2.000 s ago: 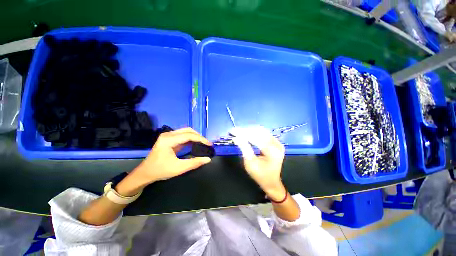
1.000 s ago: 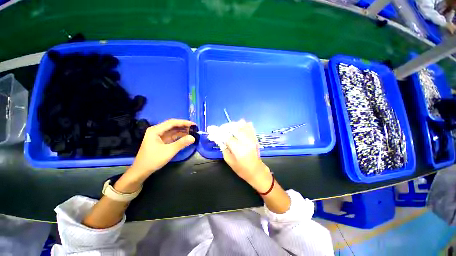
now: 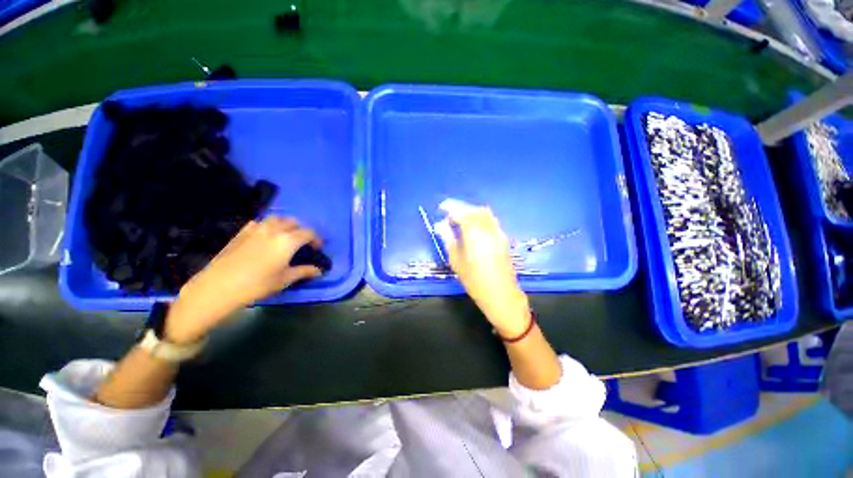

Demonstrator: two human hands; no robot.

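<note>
My bare left hand is over the front of the left blue tray, its fingers closed on a black plastic housing. More black housings are heaped on that tray's left side. My right hand, with white covering on its fingers, is down in the middle blue tray, beside a thin metal rod. Its fingertips are blurred, so I cannot tell whether it grips a rod. Several loose rods lie along the tray's front.
A right blue tray is packed with black-and-silver rods. A clear plastic box is at the far left. Black parts sit on the green belt beyond the trays. A blue stool is below the bench.
My left hand has moved left from beside the tray divider to the left tray's front. My right hand has separated from it and moved right, over the loose rods. Parts on the belt have shifted right.
</note>
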